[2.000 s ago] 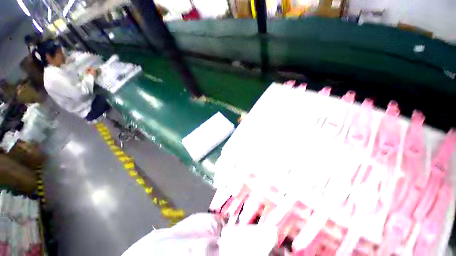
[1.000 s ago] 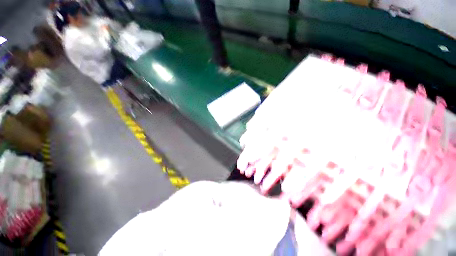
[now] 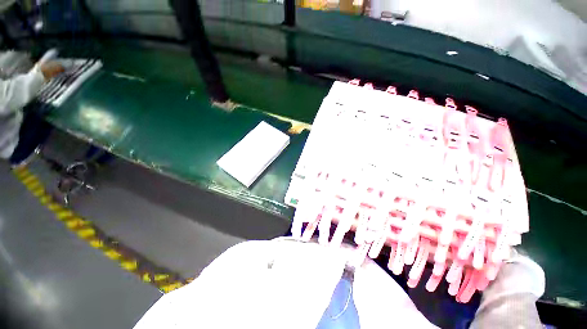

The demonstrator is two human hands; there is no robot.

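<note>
A stack of white foam trays [image 3: 399, 154] with pink watch straps [image 3: 450, 238] lies at centre right, over the green bench. Buckle ends poke past the far edge and strap tails hang in layers off the near edge. My right sleeve and cuff [image 3: 521, 283] reach up to the stack's near right corner; my right hand's fingers are hidden there, so I cannot tell its grip. My left hand is not visible; the overexposed white coat [image 3: 270, 283] fills the bottom centre. A small white block [image 3: 254, 153] lies left of the stack.
The green bench [image 3: 154, 122] runs to the upper left, with a dark post [image 3: 199, 54] rising behind it. A coworker's hand and white sleeve [image 3: 22, 90] are at a tray of dark-striped items [image 3: 71, 80]. Yellow-black tape [image 3: 83, 231] crosses the grey floor.
The view has turned left to right, so the coworker and floor have shifted left. The whole tray stack now shows smaller and further in frame. My right sleeve has appeared at its right corner.
</note>
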